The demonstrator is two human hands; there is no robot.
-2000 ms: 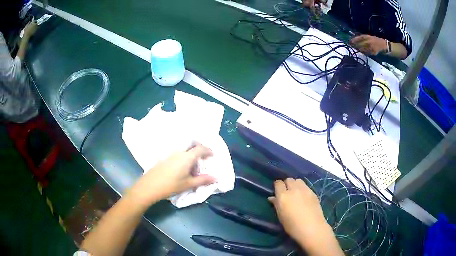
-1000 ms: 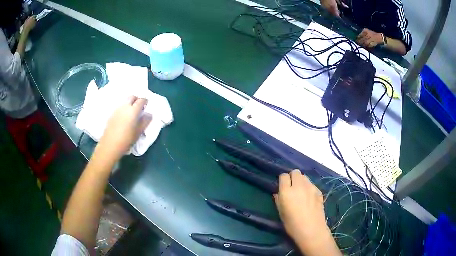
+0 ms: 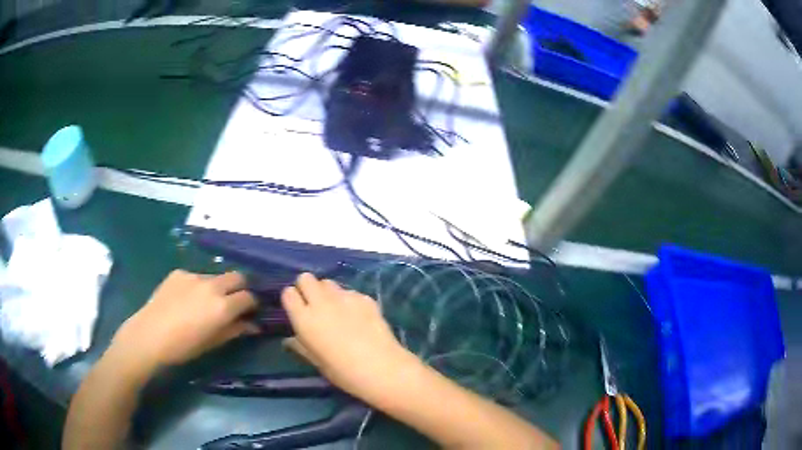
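Several black pens lie side by side in front of me; one pen [image 3: 268,385] and another [image 3: 281,437] are below my hands, tips to the left. My left hand [image 3: 198,316] and my right hand [image 3: 339,330] are close together over the upper pens, with fingertips on a dark pen body [image 3: 271,303]. Both are blurred, and the fingers hide much of that pen. Tangled clear filament [image 3: 475,325] lies to the right of my right hand. The crumpled white cloth [image 3: 53,281] lies at the left.
A white board [image 3: 264,206] bears a black box [image 3: 374,97] with many cords. A pale blue cup-sized device [image 3: 69,167] stands at left. Scissors [image 3: 611,400] lie beside a blue bin [image 3: 717,343]. A grey post [image 3: 616,132] rises at right; another blue bin [image 3: 576,57] is beyond it.
My view has swung right. My left hand has let go of the cloth and moved to the pens beside my right hand. The scissors and near blue bin have come fully into view.
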